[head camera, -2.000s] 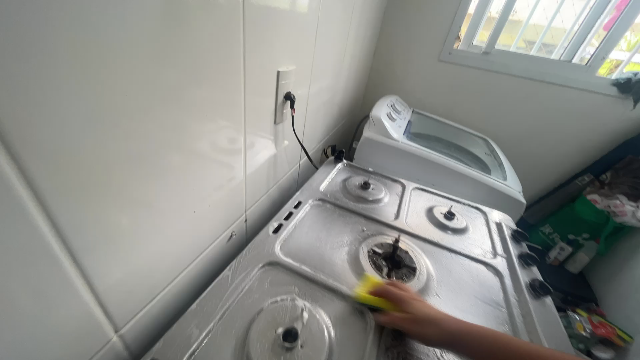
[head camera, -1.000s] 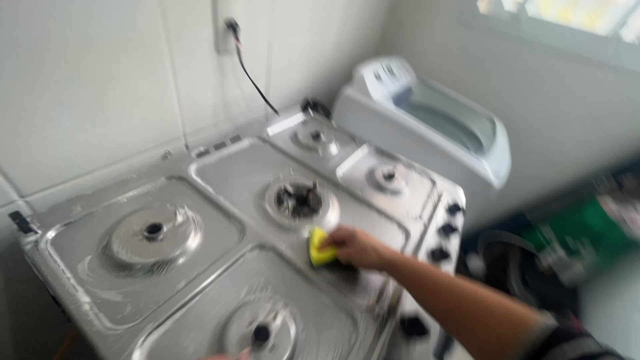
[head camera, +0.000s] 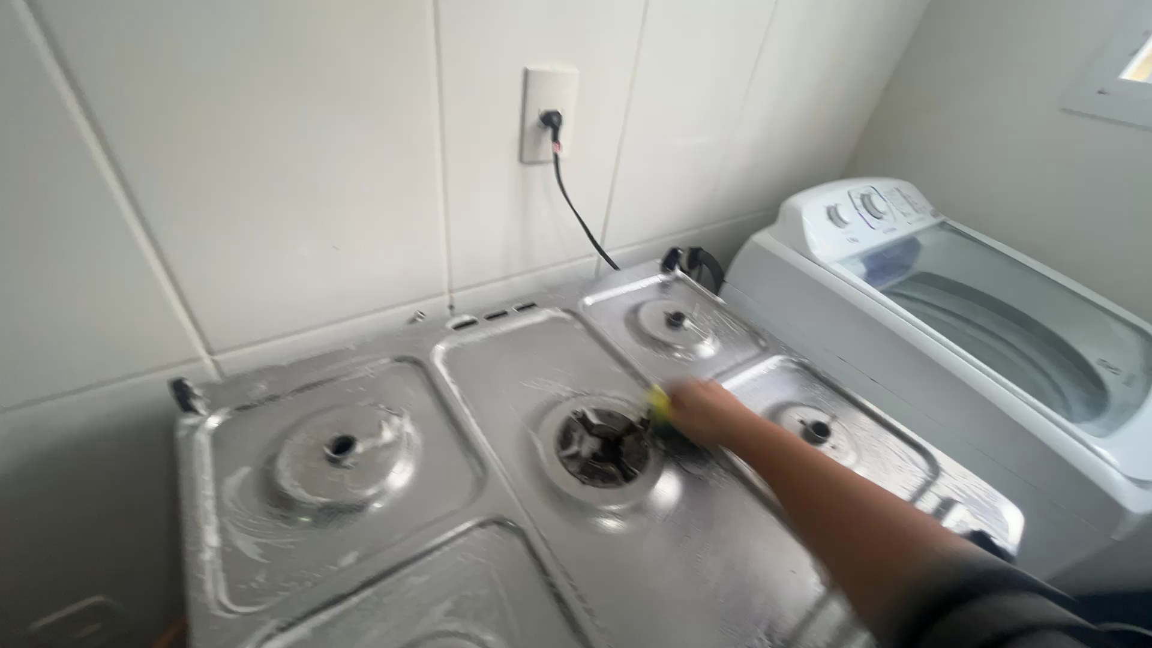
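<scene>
My right hand (head camera: 706, 411), slightly blurred, grips a yellow and green scouring sponge (head camera: 661, 409). It presses the sponge to the stainless-steel cooktop (head camera: 504, 360), just right of the large central burner opening (head camera: 605, 447). Whitish suds streak the steel, thickest round the left burner base (head camera: 344, 454). Two smaller burner bases, one at the back right (head camera: 675, 324) and one beyond my forearm (head camera: 816, 435), stand bare, without grates. My left hand is out of the frame.
A white top-loading washing machine (head camera: 810, 288) with a clear lid stands right of the stove. Behind, a black cord runs from a wall outlet (head camera: 549, 115) down past the cooktop's back edge. A tiled wall (head camera: 315, 180) borders the rear.
The hand with the sponge has moved from the near side of the central burner to its right side. The view has shifted between frames.
</scene>
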